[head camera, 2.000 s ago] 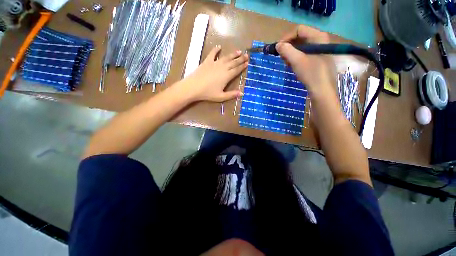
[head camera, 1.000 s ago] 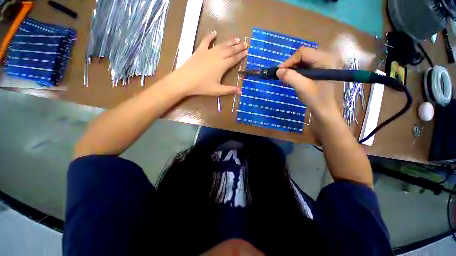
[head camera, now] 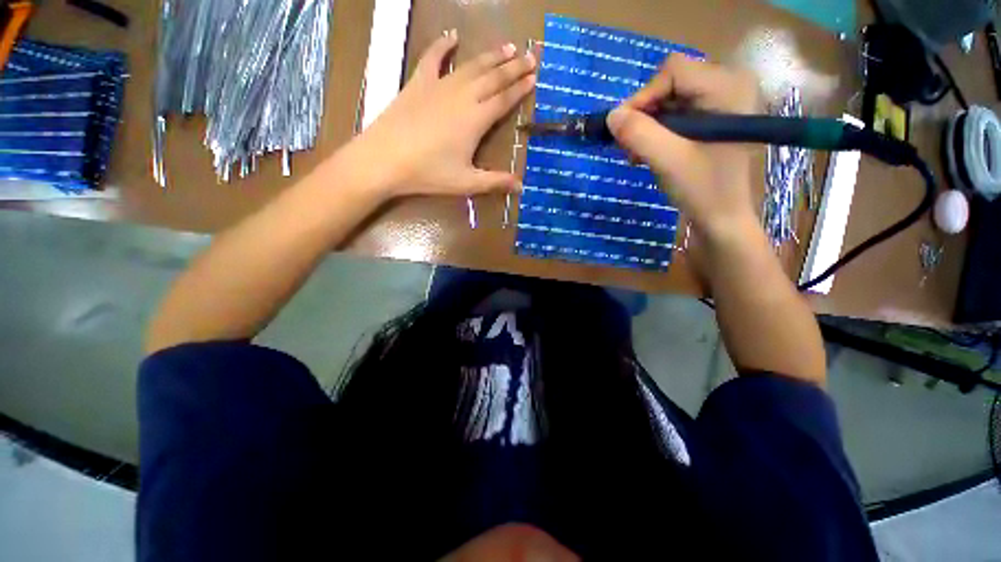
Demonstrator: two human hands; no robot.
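Observation:
Blue solar cells (head camera: pixel 598 198) with pale lines lie in a group at the bench centre. My right hand (head camera: pixel 697 137) grips a black and teal soldering iron (head camera: pixel 768 130) like a pen. Its tip points left, at the left edge of the cells. My left hand (head camera: pixel 445 126) lies spread on the bench, palm down, with fingertips and thumb at a thin silver ribbon (head camera: pixel 508 206) beside the cells' left edge. Whether the fingers press the ribbon is too small to tell. Another short strip lies under the thumb side.
A long silver ribbon bundle (head camera: pixel 258 88) and a white strip (head camera: pixel 384 66) lie left. A dark cell stack (head camera: pixel 49 126) is far left. Right are short ribbons (head camera: pixel 785 176), another white strip (head camera: pixel 834 209), a yellow sponge (head camera: pixel 891 117), a white roll (head camera: pixel 974 152) and a pink ball (head camera: pixel 949 211).
The iron tip has moved down along the cells' left edge from near the top. The view has shifted, so bench items sit higher. My left hand stays spread beside the cells.

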